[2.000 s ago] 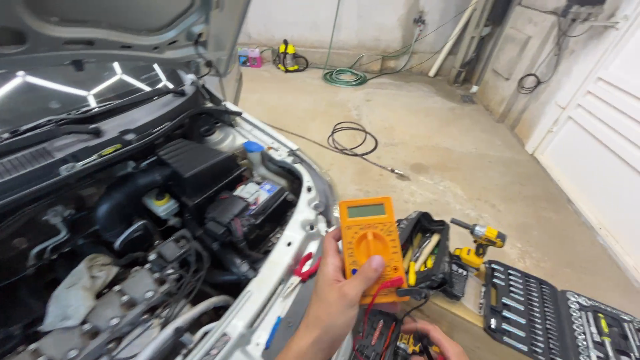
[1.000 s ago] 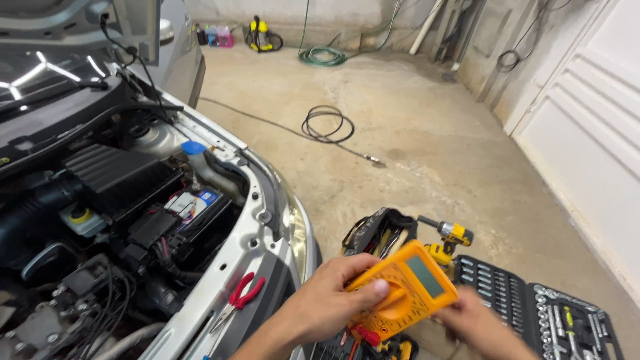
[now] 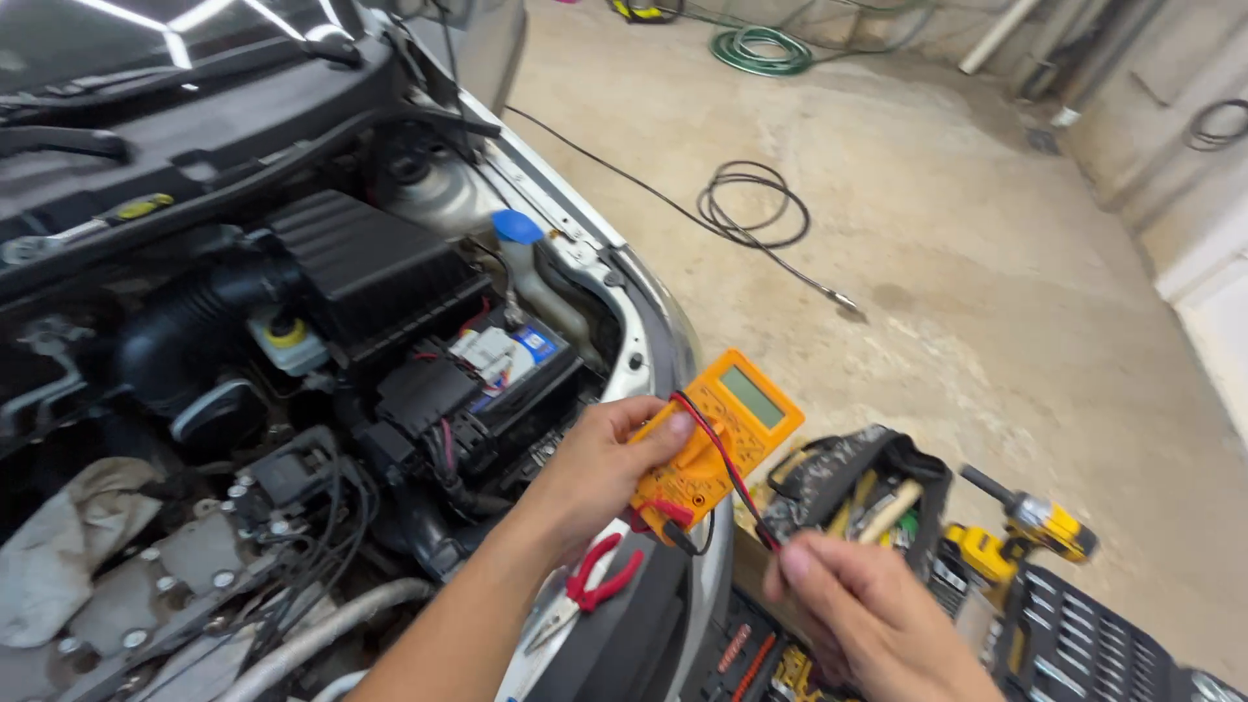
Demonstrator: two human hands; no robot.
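My left hand point(image 3: 609, 468) grips an orange digital multimeter point(image 3: 721, 439) over the car's front edge, thumb beside the dial. Its small grey display faces up and shows no readable figures. Red and black test leads point(image 3: 726, 458) loop over the meter's face, and their plugs sit at its lower end. To the right, my right hand point(image 3: 858, 604) pinches these leads between thumb and fingers; the probe tips are hidden. Red-handled pliers point(image 3: 590, 585) lie on the front edge of the car body, below my left hand. The car battery point(image 3: 517, 361) is in the engine bay behind my left hand.
An open tool bag point(image 3: 858, 487), a yellow cordless impact wrench point(image 3: 1024, 536) and an open socket set point(image 3: 1082, 634) stand at the lower right. A rag point(image 3: 78, 546) lies on the engine. A black hose point(image 3: 751, 219) and a green hose point(image 3: 760, 51) coil on the floor.
The red and black leads now cross the multimeter's face, with my right hand holding them. The meter has tilted between frames. The view has moved closer over the engine bay.
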